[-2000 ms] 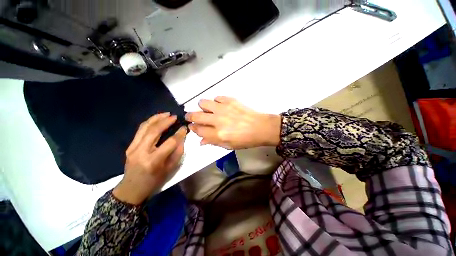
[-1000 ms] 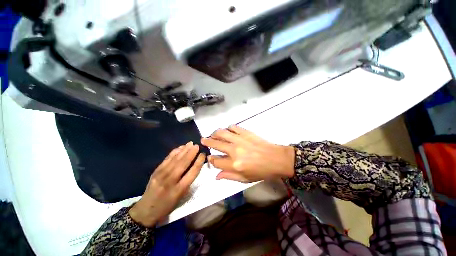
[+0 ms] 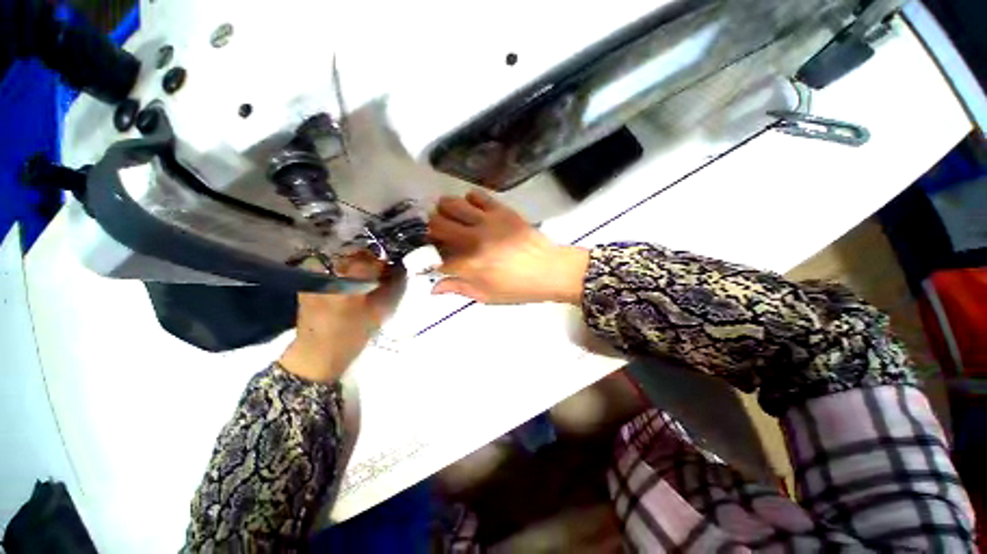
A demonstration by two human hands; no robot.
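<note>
The black panel (image 3: 222, 314), black side up, lies on the white machine table, partly hidden under the sewing machine head (image 3: 433, 81). My left hand (image 3: 341, 314) is at its right part, beside the presser foot area, fingertips close together on the fabric and partly covered by the machine. My right hand (image 3: 492, 249) is just right of the needle area, fingers bent and thumb low; whether it grips the fabric edge cannot be told. A white round knob (image 3: 422, 260) shows between the hands. The needle itself cannot be made out.
A black rectangular item (image 3: 597, 162) lies on the machine bed behind my right hand. A silver metal piece (image 3: 823, 129) is at the bed's far right. A brown carton (image 3: 855, 254) and an orange sack (image 3: 963, 314) stand beyond the table's right edge.
Both hands and the black panel have moved away from me, up to the presser foot. More of the panel is under the machine head. My right fingers are more bent.
</note>
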